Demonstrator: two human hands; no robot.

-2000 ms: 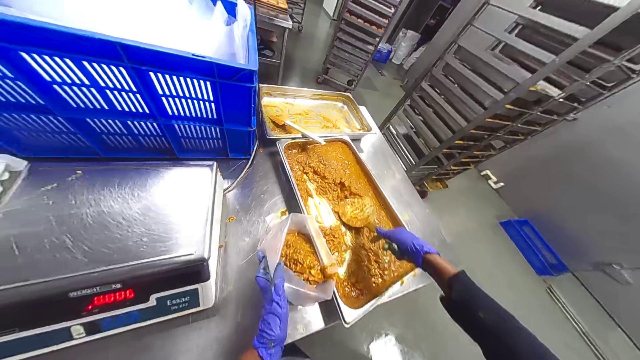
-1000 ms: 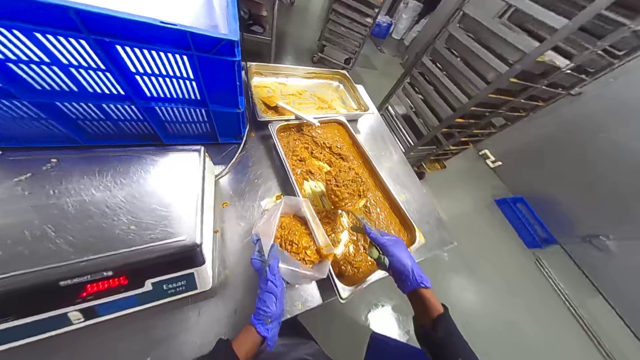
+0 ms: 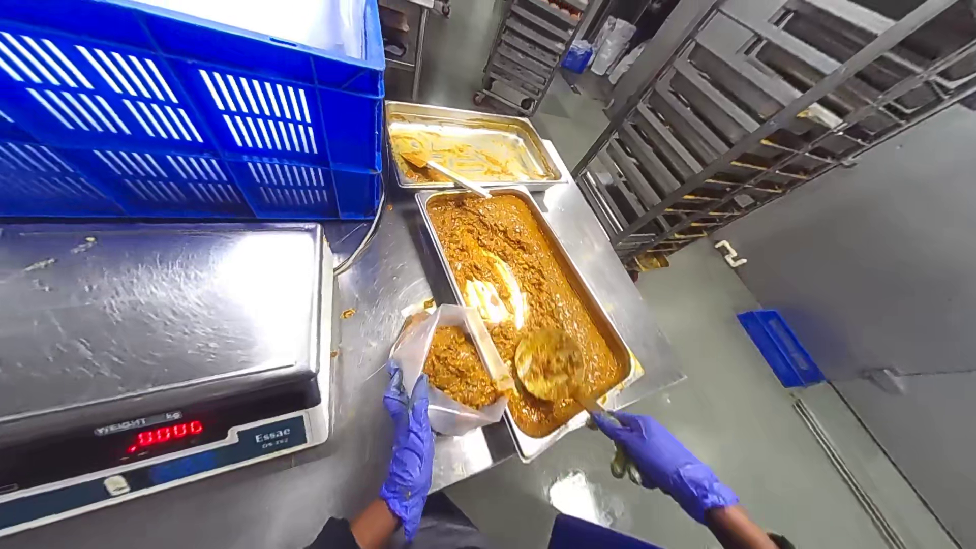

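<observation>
My left hand [image 3: 410, 450], in a blue-purple glove, holds the near left side of a translucent plastic bag [image 3: 450, 418]. Brown, chunky cooked food [image 3: 460, 366] fills much of the open bag, which leans at the left rim of a deep steel tray [image 3: 602, 305] of the same saucy food. Gloved too, my right hand [image 3: 659, 463] is shut on the handle of a metal ladle [image 3: 549, 364], whose food-coated bowl is over the near part of the tray. Behind lies a second, shallower-filled steel tray [image 3: 526, 145] with a white-handled spatula [image 3: 457, 179] across its rim.
A weighing scale [image 3: 160, 305] with a steel platform stands on the steel table [image 3: 374, 305] at left, its cable [image 3: 364, 248] running behind it. Beyond it is a blue plastic crate [image 3: 191, 152]. Metal racks [image 3: 686, 130] stand at the right, and a blue crate [image 3: 780, 348] lies on the floor.
The ladle has come up from the food at the tray's near end, and its bowl now shows. My left hand still holds the bag beside the tray.
</observation>
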